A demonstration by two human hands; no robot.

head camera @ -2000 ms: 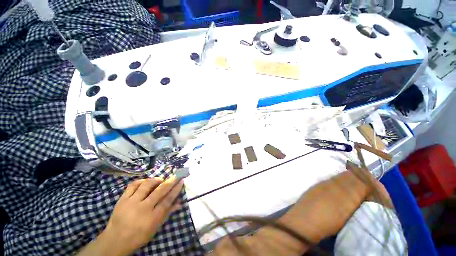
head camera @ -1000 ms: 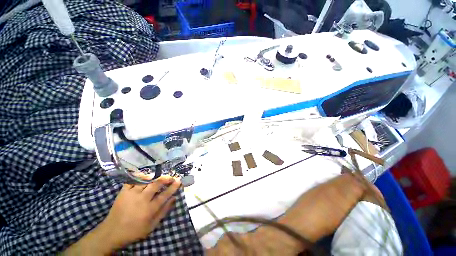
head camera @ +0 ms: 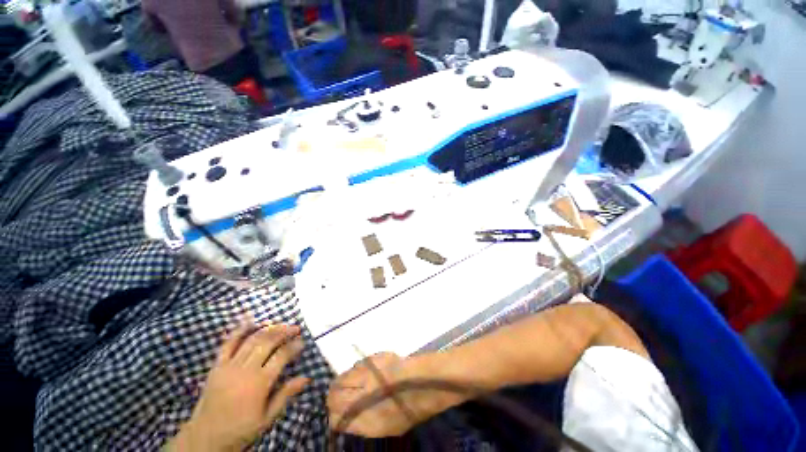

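The black-and-white checked fabric lies left of and under the needle end of the white sewing machine, over the table's front edge. The presser foot area is small and blurred. My left hand rests on the fabric in front of it, palm down, fingers spread. My right hand is curled at the fabric's right edge by the table front, its fingertips partly hidden; it appears to grip that edge. A blurred dark cord-like strand crosses in front of my right hand.
Several small brown pieces, dark snips and red scissor handles lie on the bed. An accessory tray and plastic bag are at right. A blue crate and red stool stand below right.
The view has shifted, showing more of the background and right side. My left hand has moved back from the needle area towards me. My right hand now shows fully at the fabric edge.
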